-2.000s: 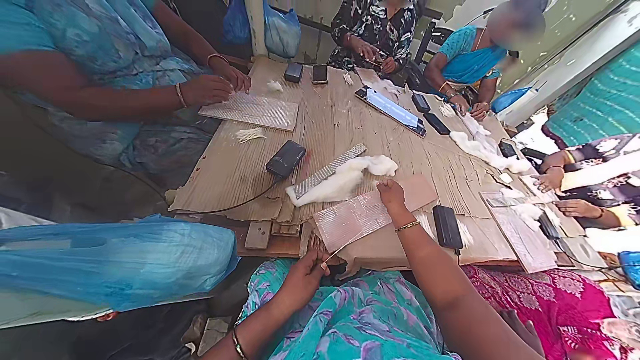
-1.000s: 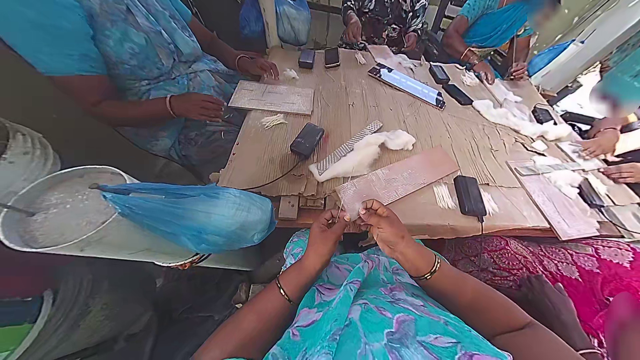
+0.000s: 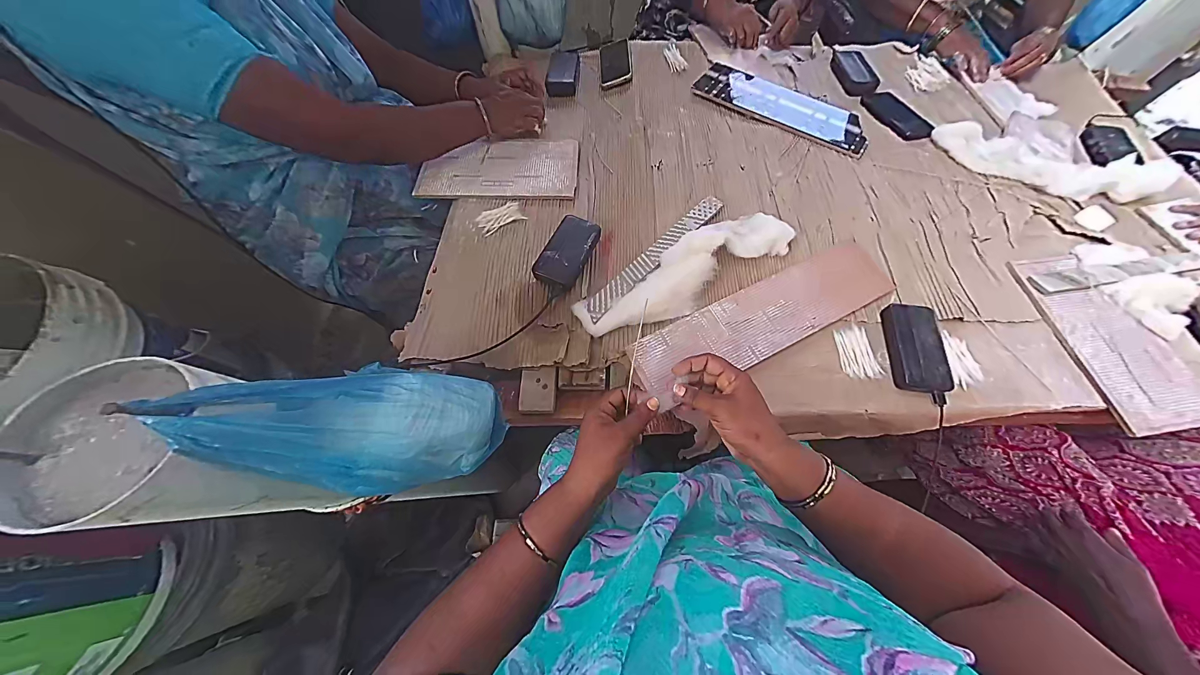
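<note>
My left hand (image 3: 614, 427) pinches a thin stick (image 3: 638, 352) that points up from its fingertips. Close beside it, my right hand (image 3: 727, 398) holds a small wisp of white cotton (image 3: 667, 398) between thumb and fingers. Both hands are at the table's near edge, over the near end of a pinkish ridged board (image 3: 764, 314). Behind that board lie a long tuft of cotton wool (image 3: 670, 281) and a patterned metal strip (image 3: 656, 255). Bundles of short white wicks (image 3: 857, 352) lie right of the board, beside a black box with a cable (image 3: 916, 347).
A second black box (image 3: 566, 251) trails a cable across the cardboard-covered table (image 3: 506, 319). A blue plastic bag (image 3: 328, 427) rests on a white bucket (image 3: 84, 450) at the left. Co-workers' hands are busy at the left, far and right sides. A long dark-edged device (image 3: 780, 108) lies farther back.
Two seconds ago my right hand was on the board; it has come back beside my left hand at the table edge. The view has shifted.
</note>
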